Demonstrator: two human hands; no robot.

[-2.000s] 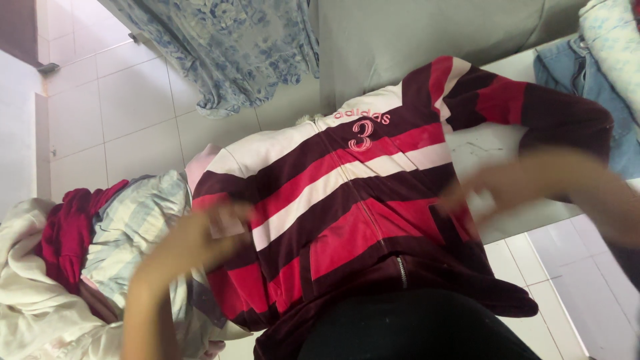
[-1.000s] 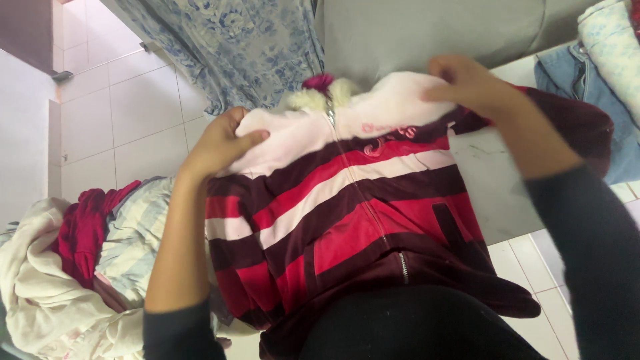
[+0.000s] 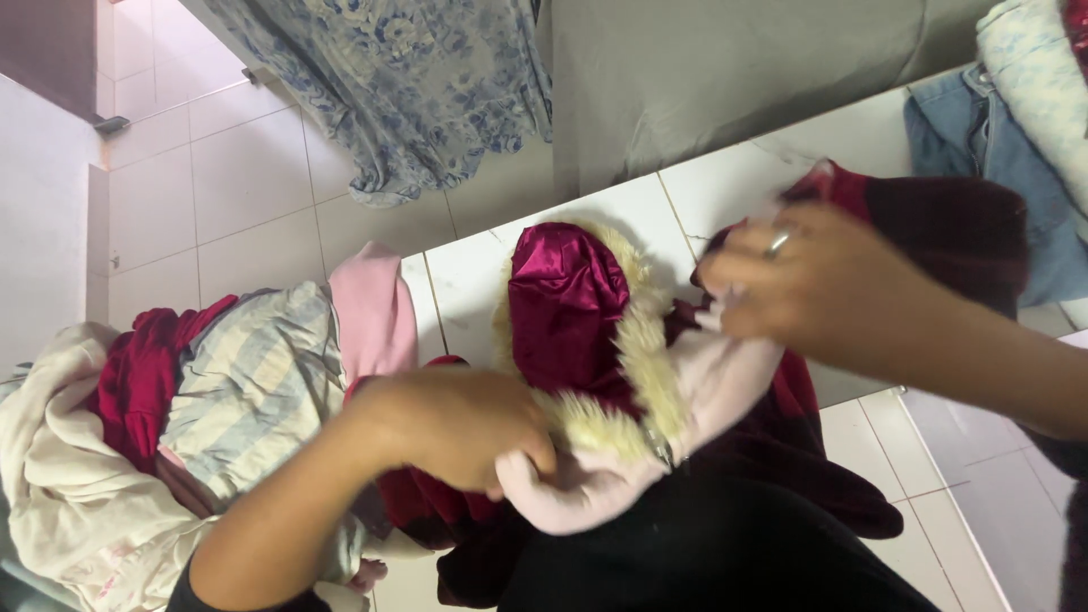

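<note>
A zip-up jacket in dark maroon, red and pale pink (image 3: 731,374) lies folded over in front of me, near my lap. Its hood shows a shiny magenta lining (image 3: 568,310) with cream fur trim (image 3: 650,357) around it. My left hand (image 3: 463,425) grips the pale pink shoulder cloth on the near left side of the hood. On the other side, my right hand (image 3: 786,276), slightly blurred and wearing a ring, pinches the pale pink cloth. A zipper part (image 3: 659,449) shows between the hands. One dark sleeve (image 3: 943,225) stretches out to the right.
Piled clothes, among them a checked cloth (image 3: 255,382), a red garment (image 3: 140,374) and cream fabric (image 3: 51,442), lie at the left beside a pink cloth (image 3: 374,310). Blue denim (image 3: 952,127) is at the right. A floral curtain (image 3: 399,68) hangs beyond the tiled ledge (image 3: 731,187).
The jacket front, spread flat with its stripes showing before, is now folded toward me. The fur-trimmed hood has come into full view. Both hands, empty at first, took hold of the shoulders.
</note>
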